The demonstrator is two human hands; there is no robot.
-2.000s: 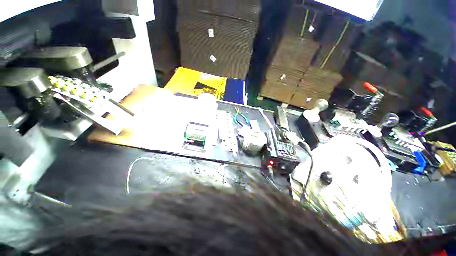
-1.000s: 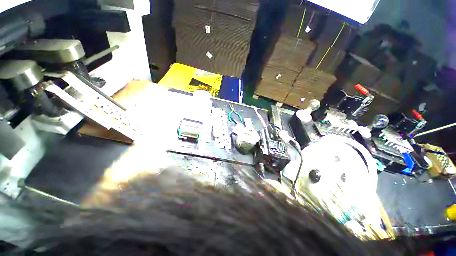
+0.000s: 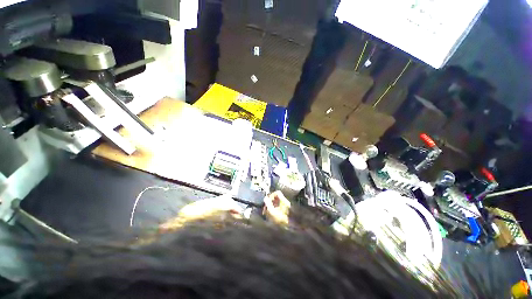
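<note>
My left hand (image 3: 207, 207) lies low in the centre over the dark mat, pale and overexposed, its lower part hidden by dark hair along the bottom of the picture. My right hand (image 3: 277, 208) is just right of it, fingers curled, below the small tub. What either hand holds cannot be made out. A small green-and-white framed device (image 3: 223, 168) lies on white paper (image 3: 181, 140) just beyond my hands. White part strips (image 3: 257, 166) stand beside it. The two pale machine support arms (image 3: 105, 120) at left show no dotted strip on them.
Green-handled cutters (image 3: 277, 153), a tub (image 3: 290, 181) and a dark station (image 3: 319, 195) are right of centre. A large white fan (image 3: 402, 230) and red-tipped clamp fixtures (image 3: 396, 175) stand at right. A loose white wire (image 3: 138, 201) lies on the mat.
The yellow-dotted strip seen on the machine arms two seconds ago is gone from them. My left hand has moved right from below the arms, and my right hand has come into view.
</note>
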